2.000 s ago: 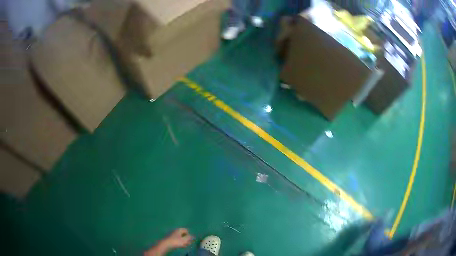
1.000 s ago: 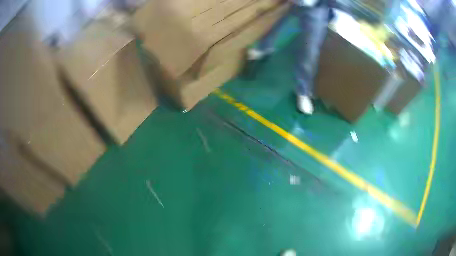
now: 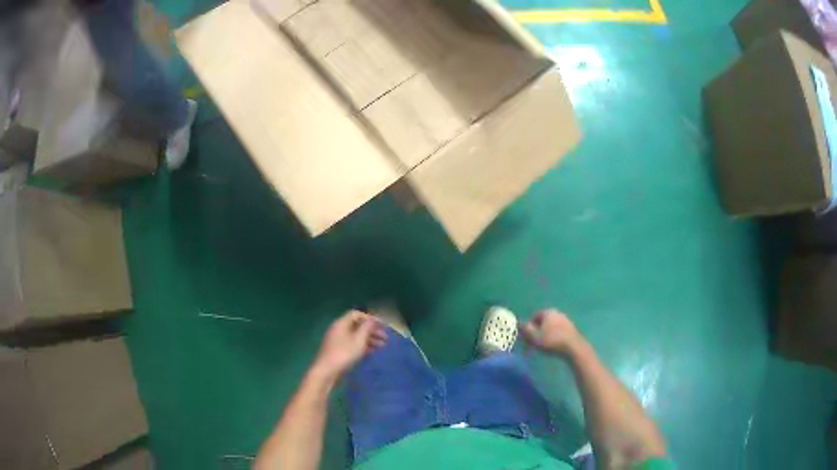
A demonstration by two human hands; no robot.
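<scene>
An open shipping carton stands in front of me at the top of the view, tilted in the picture, with its flaps spread out. Small inner boxes, packed tight in a grid, seem to show inside it. My left hand is below the carton over my thigh, fingers curled, touching no carton. My right hand is at the same height beside my shoe, fingers curled, with nothing visible in it. Both hands are apart from the carton.
Closed cartons line the left edge. A person's leg and shoe show at upper left beside a carton. More cartons stand at the right, one with a pale blue strip. A yellow floor line runs at the top.
The view has swung round from the row of cartons to the open carton. Both my hands are now in view; neither was a second ago.
</scene>
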